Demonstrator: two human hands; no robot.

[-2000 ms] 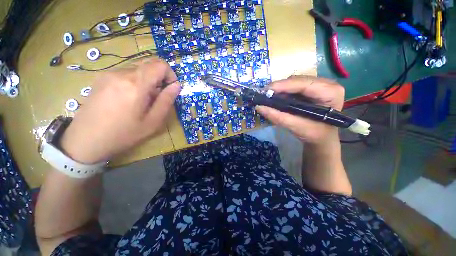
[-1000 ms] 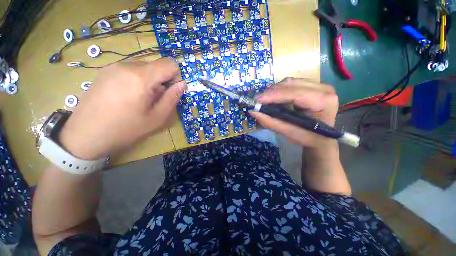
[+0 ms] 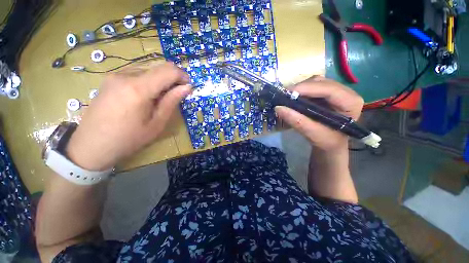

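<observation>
The blue PCB panel [image 3: 216,110] lies on a glossy tan board. My right hand [image 3: 321,108] holds the black soldering iron [image 3: 313,110] like a pen, its metal tip over the panel's middle. My left hand [image 3: 133,110] is at the panel's left edge, thumb and forefinger pinched on a thin dark lead wire, mostly hidden by the fingers. Round white components [image 3: 97,56] on dark wires trail left from the panel. Whether the iron tip touches the board is hard to tell.
The tan board [image 3: 301,41] lies on a green mat [image 3: 378,67]. Red-handled cutters [image 3: 345,54] lie open at upper right. A thick bundle of dark wires [image 3: 25,31] with white discs is at upper left. A black tool holder [image 3: 406,18] and black cords stand at far right.
The iron and my right hand have shifted; the tip has moved up and right from near my left fingertips. My left hand has moved slightly and stays pinched at the panel edge.
</observation>
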